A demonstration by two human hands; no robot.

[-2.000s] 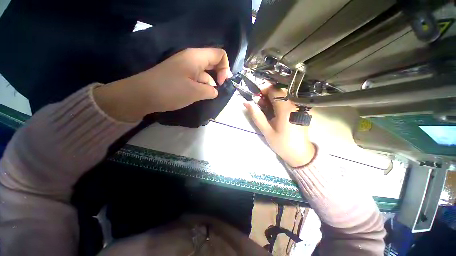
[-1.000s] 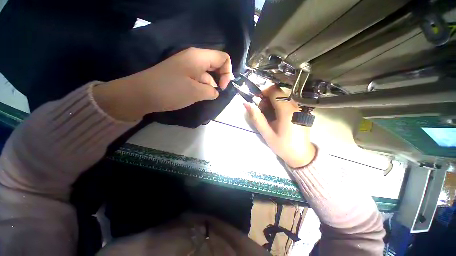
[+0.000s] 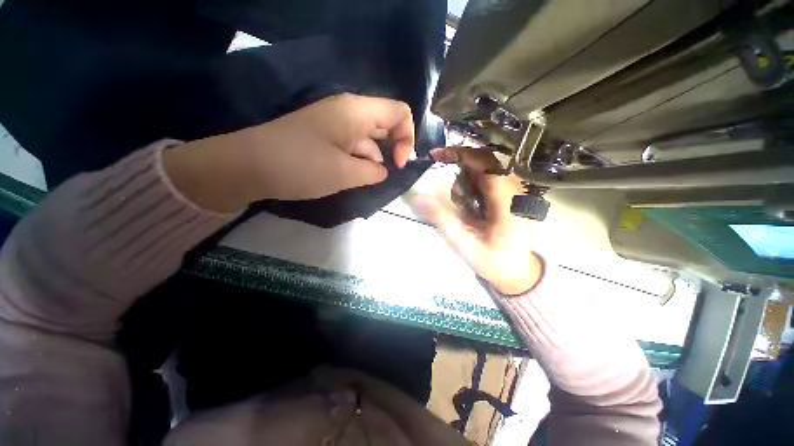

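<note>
The dark fabric [image 3: 174, 96] is spread over the left of the white table. My left hand [image 3: 353, 144] pinches the fabric's edge between thumb and fingers, just left of the needle area. My right hand [image 3: 492, 218] is right beside it, under the machine head. Its index fingertip reaches the fabric edge near my left fingertips. A small dark tool, perhaps thread snips [image 3: 468, 193], lies in the curl of my right fingers; its tips are not clearly seen. The needle area [image 3: 461, 132] is partly hidden.
The cream sewing machine head [image 3: 609, 78] fills the upper right, with a black ridged knob [image 3: 530, 206] low beside my right hand. The green control panel [image 3: 696, 228] is at right. The table's green ruler edge [image 3: 348, 296] runs in front of me.
The pointed dark blades seen earlier between my hands no longer show there. My right index finger has extended to the fabric edge. My left hand has shifted slightly right.
</note>
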